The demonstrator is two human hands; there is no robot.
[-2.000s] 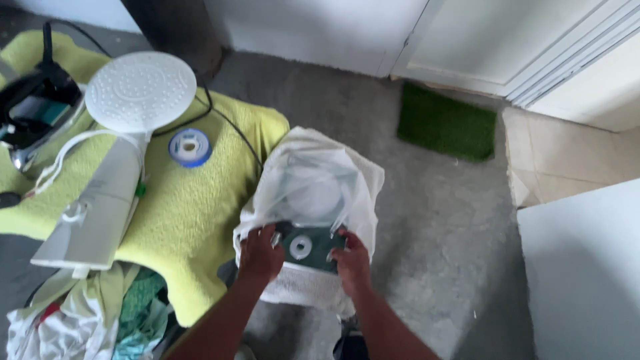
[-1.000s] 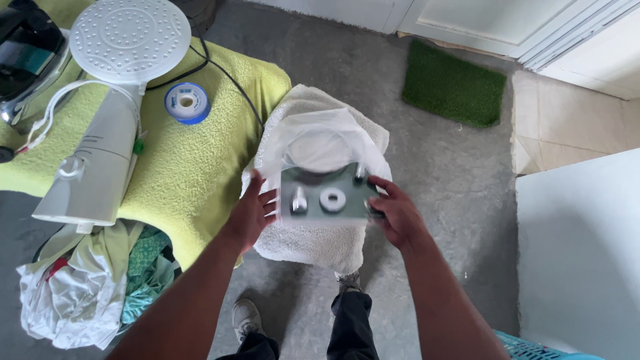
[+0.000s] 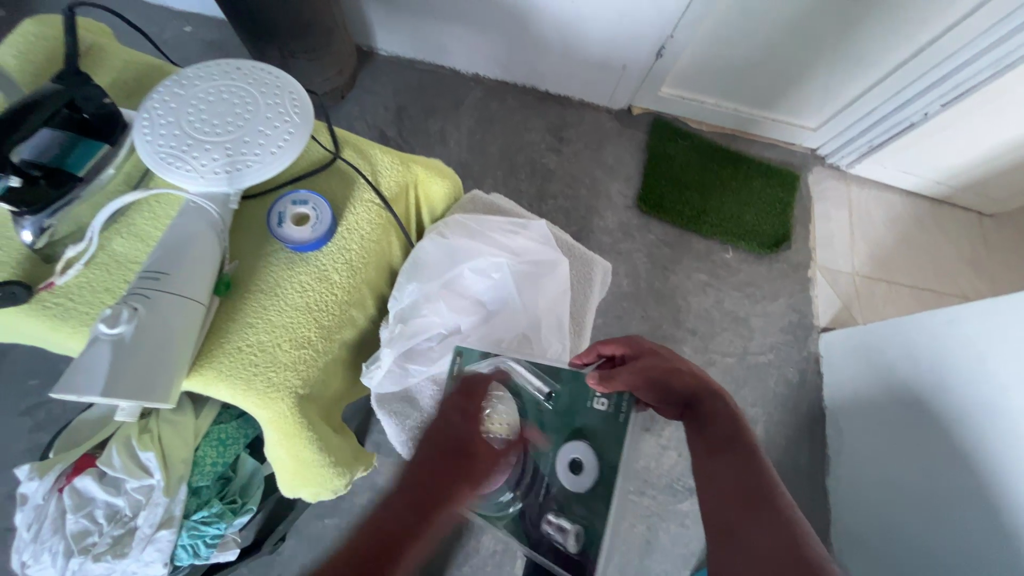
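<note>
My right hand grips the upper right edge of a green blister pack of shower fittings, tilted above the floor. Behind its clear plastic are a bent chrome pipe, a round flange and a chrome fitting. Blurred, my left hand lies over the pack's left part; whether it grips anything is unclear. A translucent white plastic bag rests just beyond on a white towel. To the left, an electric shower head and a roll of thread seal tape lie on a yellow towel.
A clothes iron stands at the far left, with a black cord across the yellow towel. Crumpled clothes are below it. A green turf mat lies on the concrete floor by a white door.
The pack, seen through the bag earlier, is out of it and nearer to me, turned at an angle. The bag lies crumpled on the white towel. My left hand has moved onto the pack.
</note>
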